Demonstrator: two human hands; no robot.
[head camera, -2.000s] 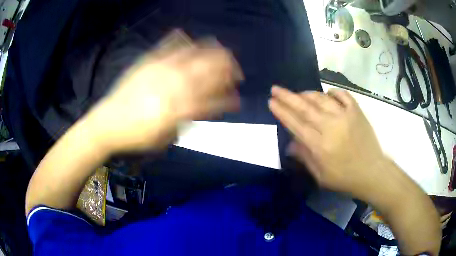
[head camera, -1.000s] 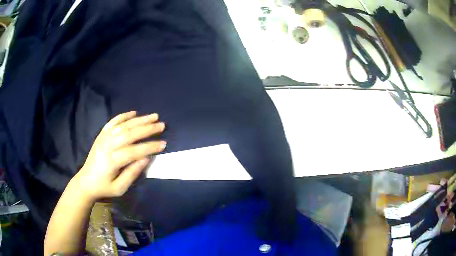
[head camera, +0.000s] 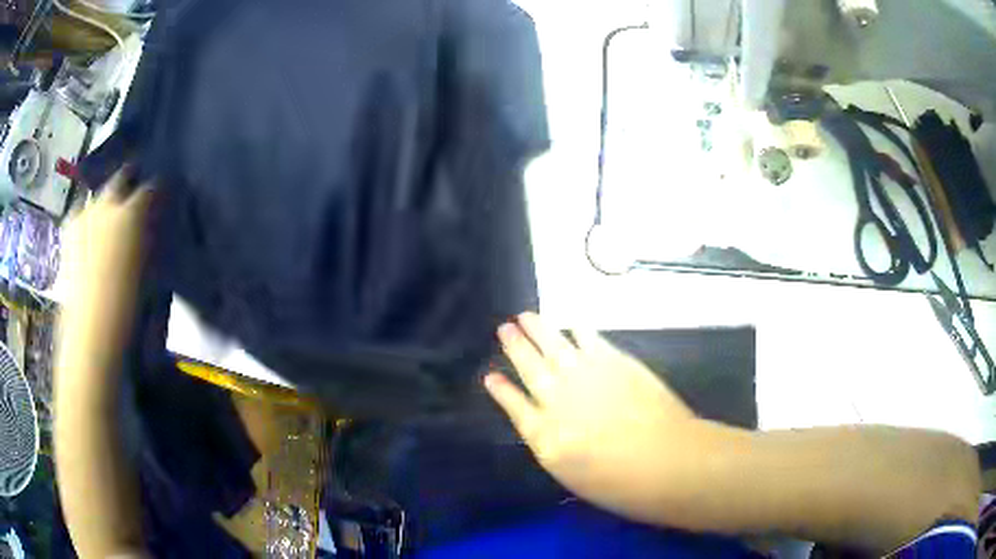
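Note:
A large navy-black garment panel (head camera: 328, 186) lies rumpled and blurred over the left and middle of the table. My left hand (head camera: 113, 218) is at its left edge; the fingertips are partly hidden by cloth and blur, so its grip is unclear. My right hand (head camera: 579, 404) lies palm down with fingers apart, fingertips at the panel's lower right edge. A flat dark piece with straight edges (head camera: 699, 366) lies beneath and beyond my right hand at the table's front edge.
The pale sewing machine head (head camera: 803, 44) is at upper right. Black-handled shears (head camera: 887, 218), thread snips (head camera: 963, 339) and a dark ragged bundle (head camera: 956, 164) lie right. A yellow-edged stand (head camera: 246, 380) is below left.
The panel has shifted and bunched leftward, away from the table's right part. My left hand moved to its far left edge. My right hand came up from below the table edge. The machine head shows more.

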